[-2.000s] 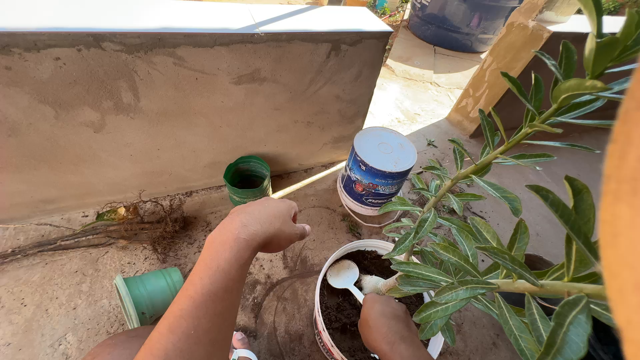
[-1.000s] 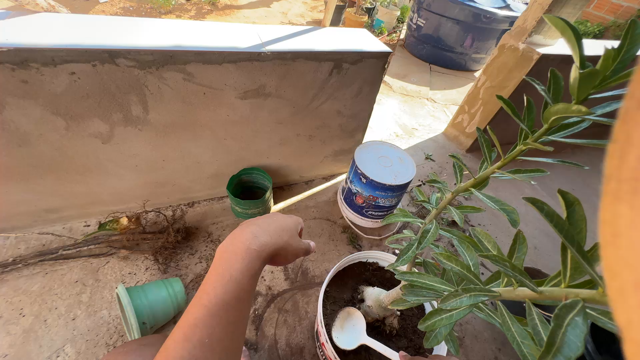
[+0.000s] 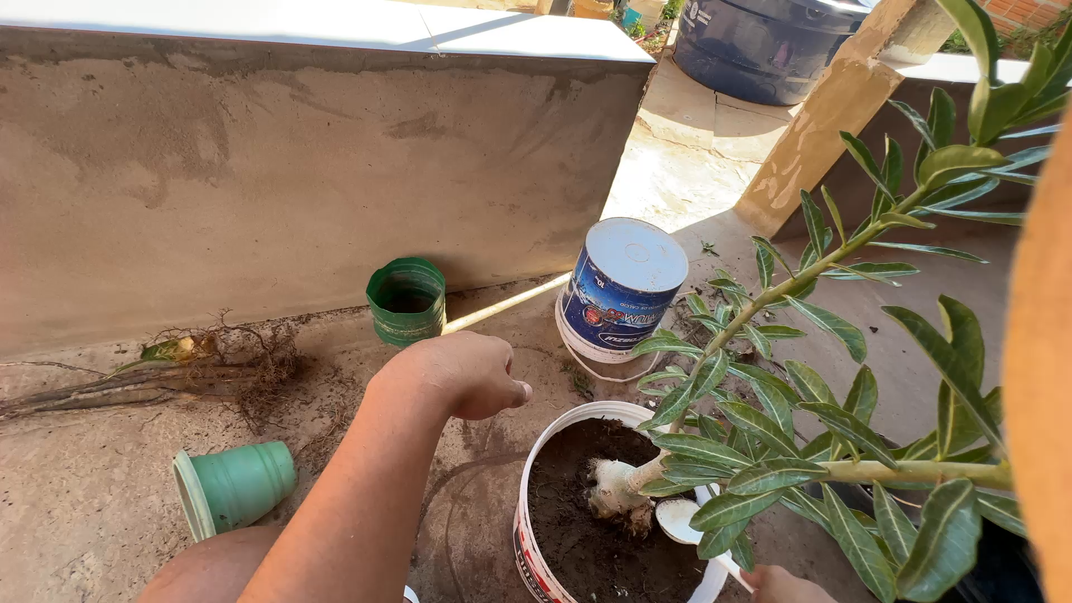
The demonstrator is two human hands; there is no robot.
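A white plastic bucket (image 3: pixel 536 536) of dark soil (image 3: pixel 578 477) stands in front of me. In it leans a desert rose plant (image 3: pixel 615 490) with a pale swollen base, its leafy stems reaching right. My right hand (image 3: pixel 783 584), at the lower edge, is shut on the handle of a white plastic spoon (image 3: pixel 677 519), whose bowl lies by the plant's base, partly behind leaves. My left hand (image 3: pixel 469 377) hangs left of the bucket, fingers curled, with a pale stick (image 3: pixel 507 303) appearing beyond it; whether the hand holds the stick is unclear.
A green plastic container (image 3: pixel 408 306) stands by the plastered wall (image 3: pixel 293 184), with an upturned blue paint bucket (image 3: pixel 624 289) to its right. On the floor at left lie a green plant pot (image 3: pixel 243 486) and an uprooted plant (image 3: pixel 167 377). A dark blue tank (image 3: pixel 754 50) is farther back.
My right hand and the spoon have moved to the right side of the bucket; earlier the spoon was at the left of the plant's base. My left hand keeps nearly the same pose.
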